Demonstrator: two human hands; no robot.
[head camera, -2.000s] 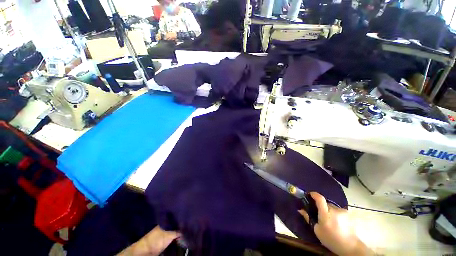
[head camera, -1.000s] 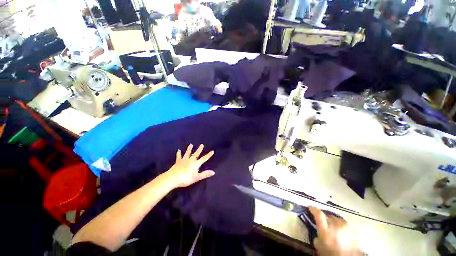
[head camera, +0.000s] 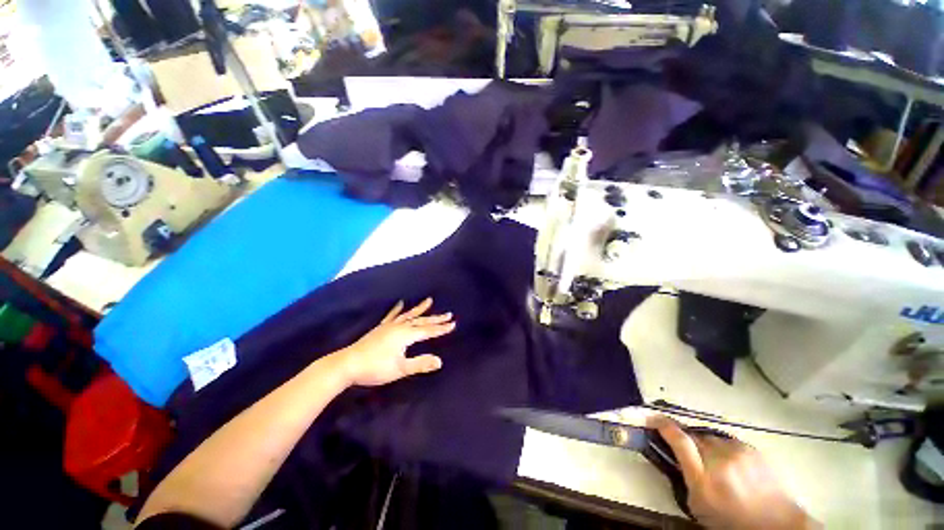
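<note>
A large dark navy-purple cloth panel (head camera: 476, 269) lies over the table, passes under the machine head and hangs over the front edge. My left hand (head camera: 399, 347) lies flat on it with fingers spread, holding nothing. My right hand (head camera: 725, 471) holds the fabric shears (head camera: 600, 427) by their black handles at the front edge. The blades point left and their tips lie at or over the cloth; the tips are blurred, so I cannot tell if they are apart. The needle area (head camera: 559, 308) is just above the cloth.
The white sewing machine (head camera: 714, 243) stands on the right. A bright blue fabric stack (head camera: 243, 259) with a white label (head camera: 210, 362) lies left. Crumpled dark pieces (head camera: 455, 140) lie behind. A cream second machine (head camera: 129, 197) is upper left, a red stool (head camera: 114, 435) lower left.
My left hand has moved from the cloth's lower edge to flat on top of it. The cloth has shifted and spread left over the blue stack's edge. The shears have moved down towards the table's front edge.
</note>
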